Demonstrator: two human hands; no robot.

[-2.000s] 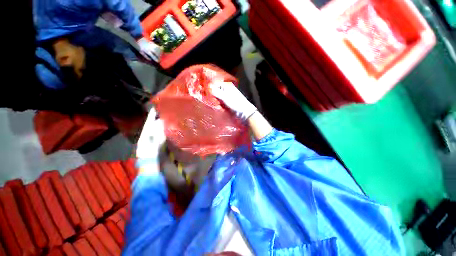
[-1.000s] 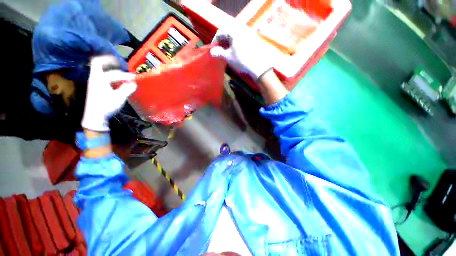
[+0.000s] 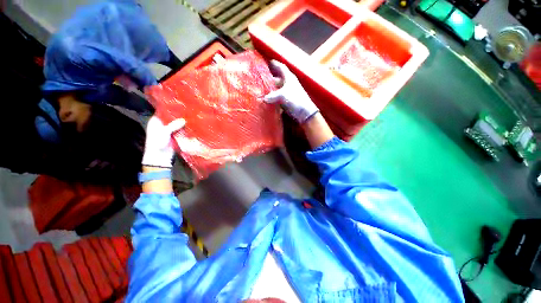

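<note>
My left hand [image 3: 159, 142], in a white glove with a blue band at the wrist, grips the lower left edge of a red translucent bubble bag [image 3: 219, 112]. My right hand [image 3: 290, 94], in a white glove, grips its upper right edge. The bag is spread out flat between the hands, above the floor. Beyond my right hand, a red-orange foam tray [image 3: 338, 74] tops a stack; one pocket holds a crinkly bag, the other shows a dark bottom.
A person in a blue smock [image 3: 104, 47] bends at the upper left. Circuit boards [image 3: 487, 136] lie on the dark conveyor [image 3: 439, 77] beyond the green mat [image 3: 415, 165]. A scanner [image 3: 490, 237] and black box [image 3: 522, 251] are at right. Red foam blocks [image 3: 65, 269] stand lower left.
The bag has opened out flatter between my hands, and my left hand has moved lower and to the right. More of the foam tray is visible. The other person's tray is now mostly covered by the bag.
</note>
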